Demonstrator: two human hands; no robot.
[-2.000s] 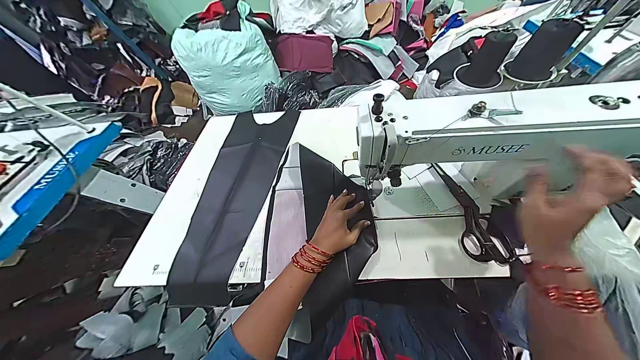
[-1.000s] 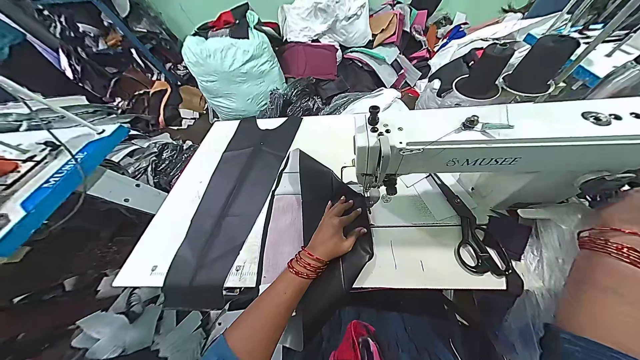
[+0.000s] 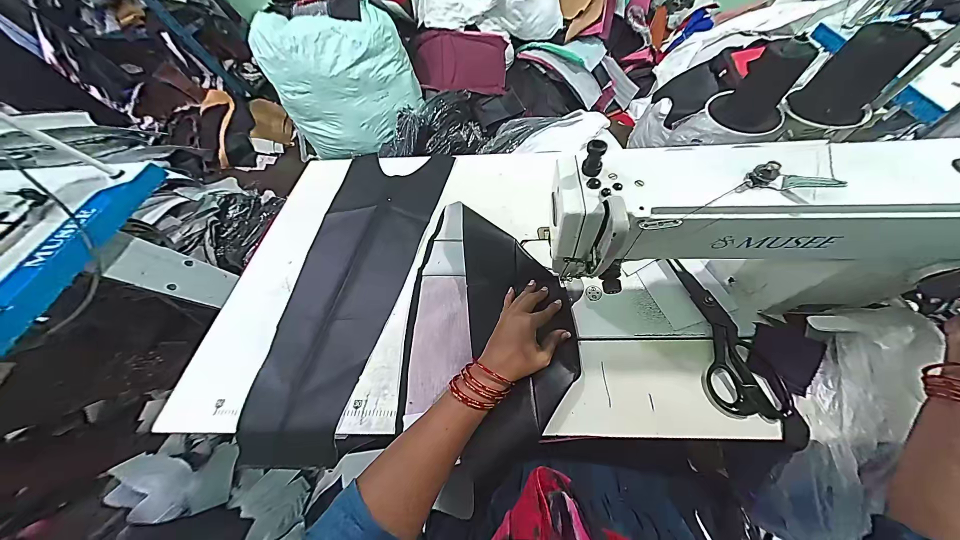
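Note:
My left hand (image 3: 525, 334) lies with spread fingers on a folded black fabric piece (image 3: 499, 266), pressing it flat beside the needle area of a white Musee sewing machine (image 3: 765, 232). Under and left of the black fold shows a pale mauve and grey panel (image 3: 441, 322). A long black fabric strip (image 3: 337, 300) with a curved notch at its far end lies across the white table further left. Only the wrist and forearm of my right arm show at the right edge, by the machine's right end; the hand is cut off or hidden.
Black-handled scissors (image 3: 724, 352) lie on the table right of the needle, beside a small dark fabric scrap (image 3: 787, 356). Clear plastic (image 3: 862, 382) hangs at the table's right. Black thread cones (image 3: 859, 75) stand behind the machine. A stuffed pale green bag (image 3: 337, 82) and cloth piles sit behind.
My right hand has moved right, from in front of the machine arm to the machine's right end, mostly out of view. My left hand stays on the black fabric by the needle.

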